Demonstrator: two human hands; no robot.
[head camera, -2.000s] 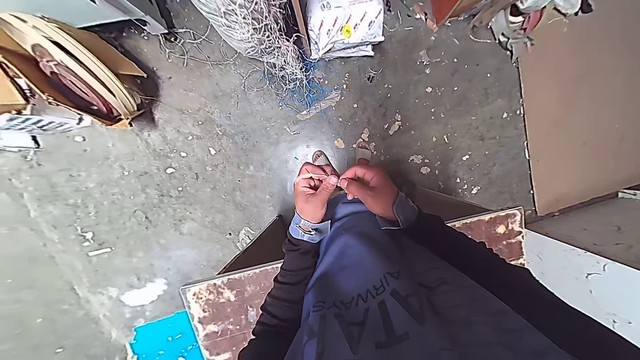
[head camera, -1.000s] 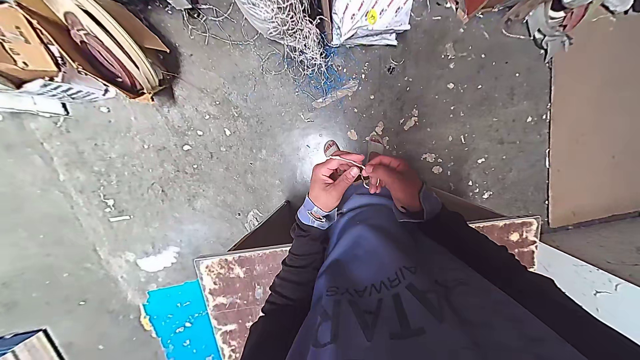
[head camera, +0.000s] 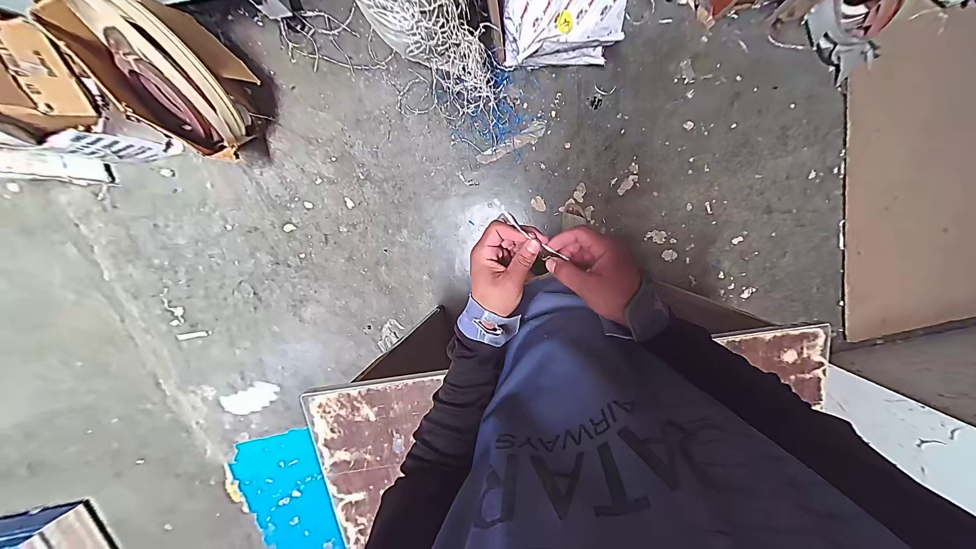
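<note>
A thin pale cord (head camera: 518, 226) runs between my two hands, in front of the dark blue apron that bears lettering. My left hand (head camera: 505, 267) pinches it between thumb and fingers, and one end sticks out up and to the left. Close beside it, my right hand (head camera: 598, 267) grips the cord's other part with thumb and forefinger. The fingertips of both hands nearly touch. What the curled fingers cover is hidden.
A heap of tangled white string (head camera: 461, 69) lies ahead by a white printed bag (head camera: 564, 30). Cardboard boxes (head camera: 46, 76) stand at upper left. A worn brown board (head camera: 374, 435) and a blue sheet (head camera: 288, 488) are at lower left; a large tan board (head camera: 911, 183) is at right.
One second ago the cord showed as a loop by my right hand; now it runs straighter between my fingers. Both hands remain close together in front of the apron.
</note>
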